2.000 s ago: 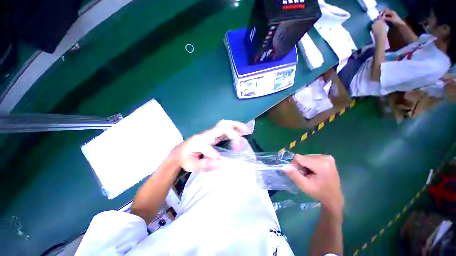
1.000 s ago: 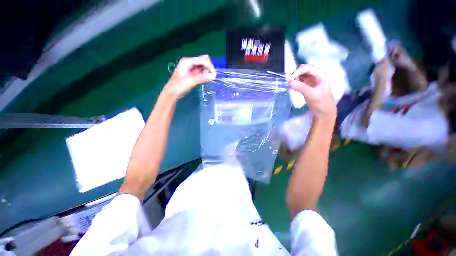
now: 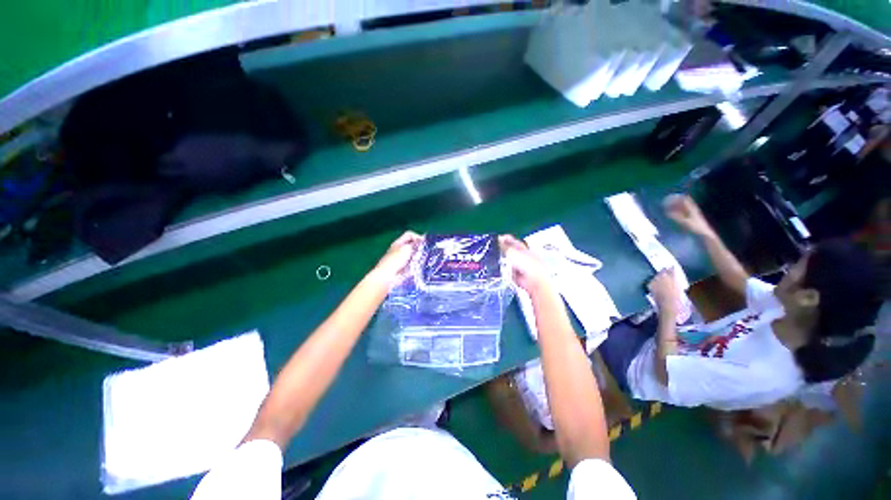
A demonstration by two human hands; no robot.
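The black product box (image 3: pixel 459 260) with white and red print stands on the digital scale (image 3: pixel 449 349), whose pale front shows through clear film. The clear shrink bag (image 3: pixel 445 305) lies over the box's upper part and hangs loose in front of the scale. My left hand (image 3: pixel 402 256) holds the bag's edge at the box's left side. My right hand (image 3: pixel 518 262) holds it at the right side. The fingertips are partly hidden by film and box. The stack of shrink bags (image 3: pixel 186 410) lies on the bench at the left.
A shelf (image 3: pixel 410 161) runs above the green bench, with dark cloth (image 3: pixel 195 146), yellow bands (image 3: pixel 358 131) and white boxes (image 3: pixel 606 54) on it. White folded strips (image 3: pixel 576 283) lie right of the scale. A neighbouring worker (image 3: pixel 723 342) sits at the right, handling white strips.
The bag was stretched between my hands in front of the scale. My hands have moved forward and the film is now over the box. The view has tilted up to show the shelf.
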